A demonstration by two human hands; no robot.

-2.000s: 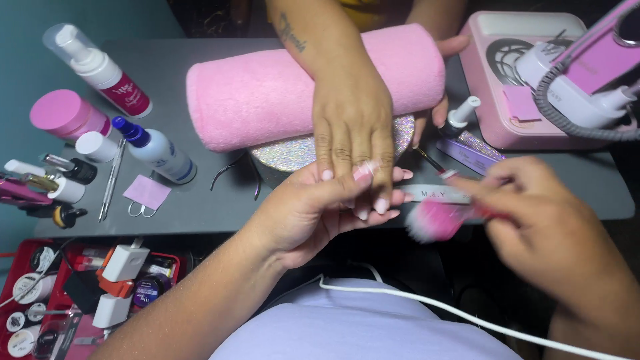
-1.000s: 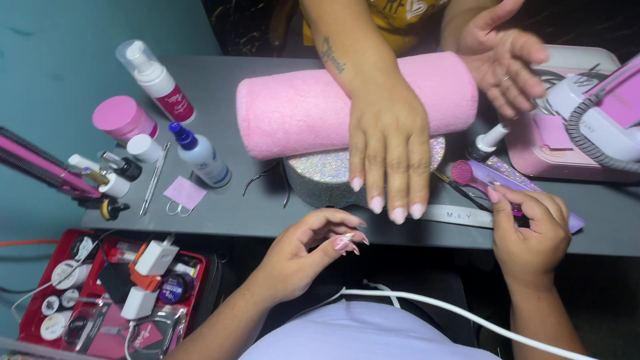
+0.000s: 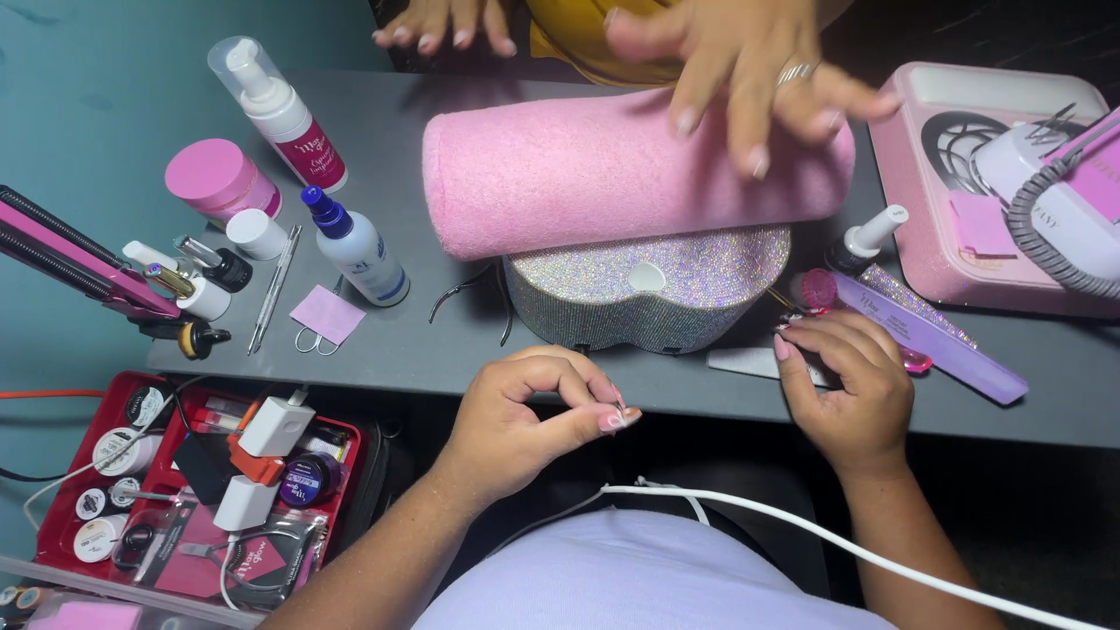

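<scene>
My left hand [image 3: 547,420] hovers in front of the table's near edge, thumb and fingertips together; nothing can be seen between them. My right hand [image 3: 844,385] rests at the near edge on the right, fingertips by a small brush with a round pink end [image 3: 819,287]; whether it grips the brush is hidden. Beneath and beside this hand lie a pale nail file [image 3: 761,362] and a lilac nail file [image 3: 945,341]. A pink towel roll [image 3: 560,175] lies against a rhinestone-covered nail lamp [image 3: 604,297]. Another person's hand [image 3: 752,79] is spread above the roll, with their other hand [image 3: 451,22] further left.
A nail polish bottle [image 3: 866,238] stands before a pink dust collector [image 3: 919,245]. At left are a blue-capped spray bottle [image 3: 363,258], a foam pump bottle [image 3: 302,131], a pink jar [image 3: 223,179] and small scissors [image 3: 315,339]. A red tray [image 3: 66,516] sits lower left. A white cable [image 3: 787,523] crosses my lap.
The other person's hand has lifted off the towel roll and lamp, and both their hands have moved. My right hand, seen holding the pink brush earlier, is now down by the files.
</scene>
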